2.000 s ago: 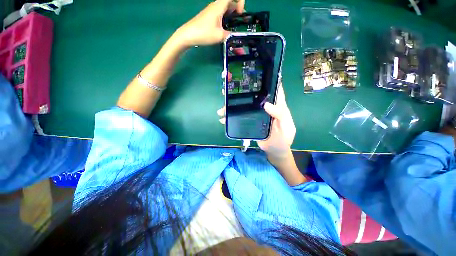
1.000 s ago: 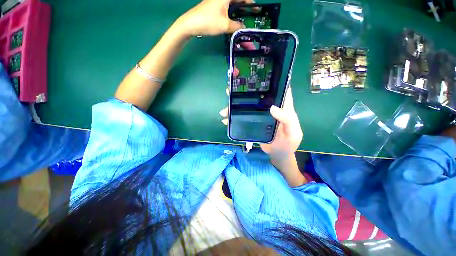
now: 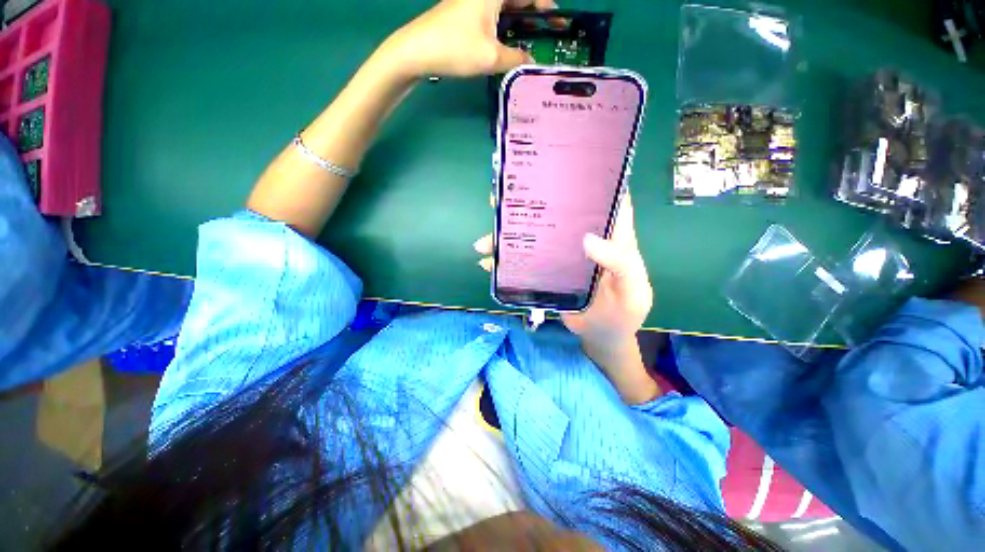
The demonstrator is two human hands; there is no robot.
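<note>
My right hand point(image 3: 618, 276) holds a smartphone point(image 3: 562, 194) upright in front of me, its thumb on the right edge of the screen. The screen shows a pink-white page of text. A white lead point(image 3: 537, 317) runs from the phone's bottom edge. My left hand point(image 3: 467, 41) grips the left side of a black holder point(image 3: 599, 35) behind the phone's top edge. A green circuit board point(image 3: 562, 49) shows inside the holder. The phone hides the holder's lower part, and my left fingertips are partly hidden.
Metal parts point(image 3: 734, 151) lie in clear plastic at the right. Empty clear bags point(image 3: 780, 283) lie nearer the mat's edge. Darker packs point(image 3: 902, 151) are at the far right. A pink tray point(image 3: 81, 119) with green boards stands far left. Blue-sleeved people point(image 3: 918, 399) sit on both sides.
The phone screen has changed from a camera view of the green board to a pink-white text page. Both hands keep their holds. Phone and holder sit slightly further right in view than two seconds ago.
</note>
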